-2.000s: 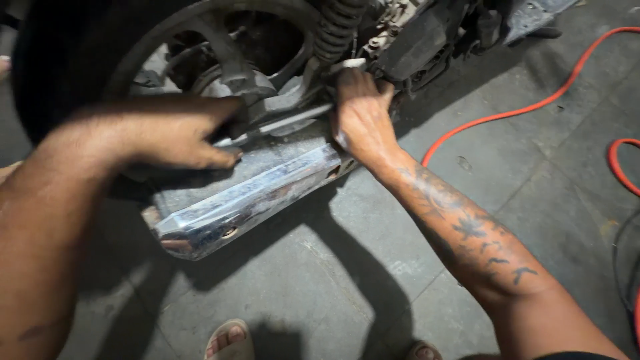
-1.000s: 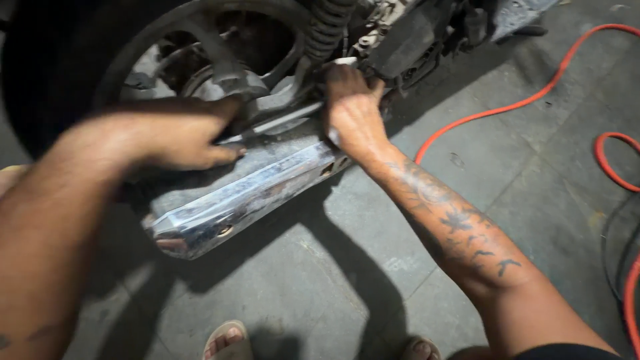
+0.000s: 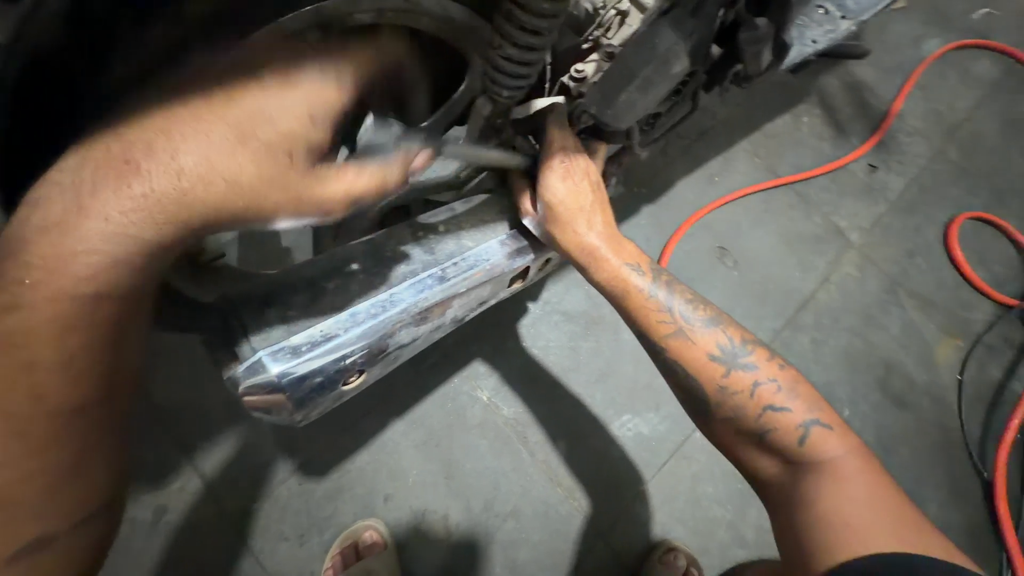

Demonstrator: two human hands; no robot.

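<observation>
My left hand [image 3: 280, 144], blurred, is raised over the rear wheel [image 3: 456, 48] of a motorcycle, beside a blurred metal bar [image 3: 480, 155] that runs toward my right hand; whether the left fingers grip it is not plain. My right hand [image 3: 572, 188] is at the front end of the exhaust muffler [image 3: 400, 296], under the shock absorber spring [image 3: 524, 48], its fingertips partly hidden among the parts. A pale piece [image 3: 538, 106] shows at its fingers; what it grips cannot be told. The muffler has a chrome heat shield with holes.
The dark engine cover [image 3: 648, 80] lies to the right of the spring. An orange hose [image 3: 808, 172] curves over the grey tiled floor [image 3: 760, 264], with more of it and a thin black cable at the right edge. My sandalled feet are at the bottom.
My left hand has lifted from above the muffler toward the wheel, and the bar's left end has swung up. My right hand has stayed near the muffler's front end.
</observation>
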